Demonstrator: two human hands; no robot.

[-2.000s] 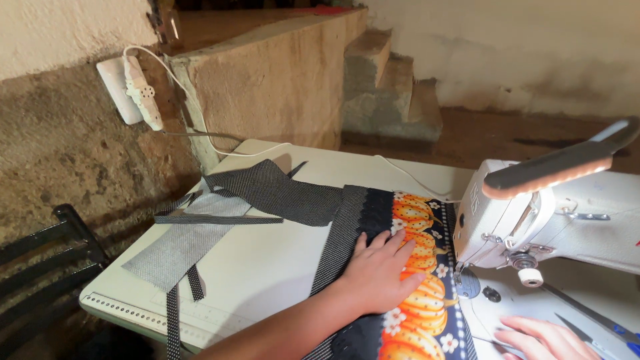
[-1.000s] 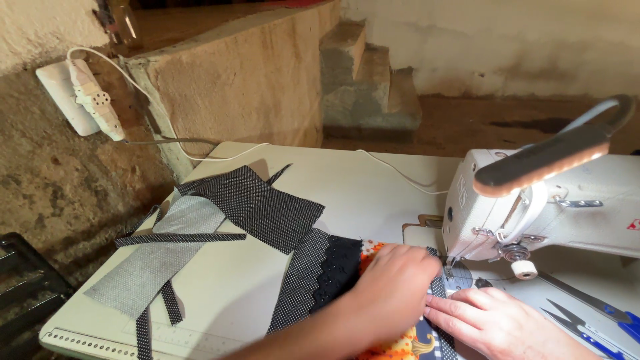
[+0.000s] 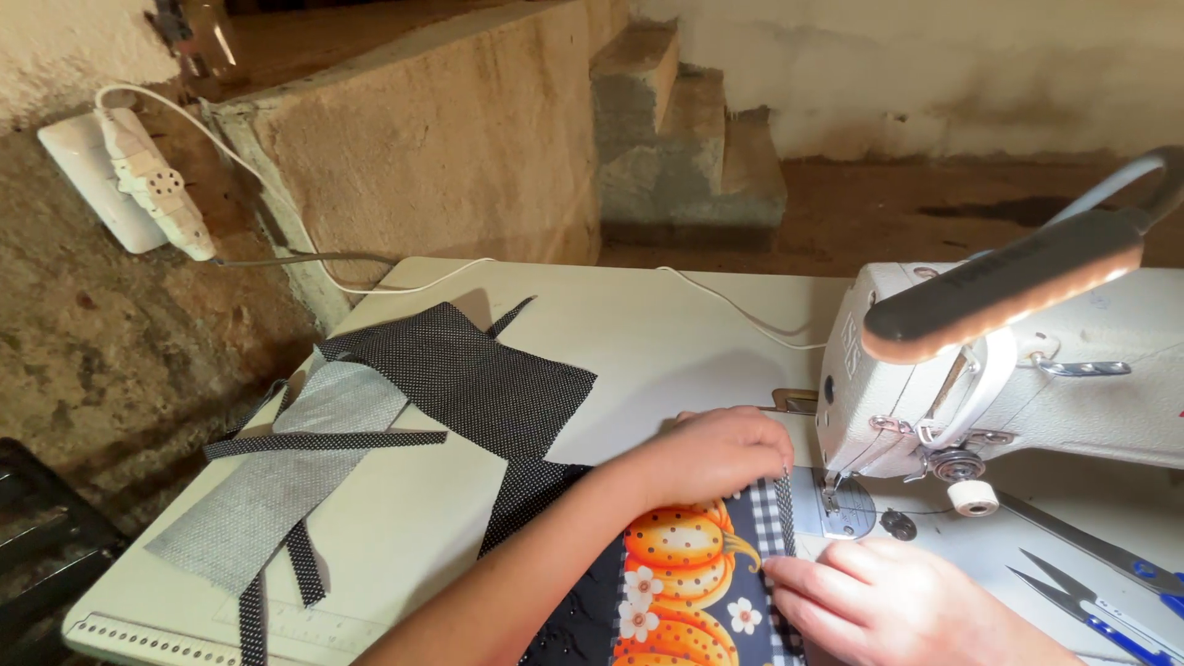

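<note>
Pumpkin-print fabric point(image 3: 680, 555) with white flowers and a gingham border lies on the sewing table, left of the needle area of a white sewing machine point(image 3: 888, 370). My left hand point(image 3: 731, 453) pinches the top right corner of this fabric, by a narrow dotted black strip point(image 3: 785, 518) along its edge. Lower on the same edge, my right hand point(image 3: 860, 592) grips the fabric between thumb and fingers. The presser foot point(image 3: 832, 495) stands just right of the fabric, apart from it. Black dotted fabric point(image 3: 527, 499) extends from under my left forearm.
Dotted black fabric point(image 3: 472, 370), a grey piece point(image 3: 324, 462) and narrow strips lie on the left. Thread snips point(image 3: 1082, 592) and large scissors point(image 3: 1082, 541) rest at the right. A lamp point(image 3: 1008, 287) overhangs the machine. A white cord point(image 3: 740, 319) crosses the back of the table.
My left hand has moved from flat on the middle of the print to the fabric's top right corner. My right hand, earlier resting near the machine, is now on the fabric's edge.
</note>
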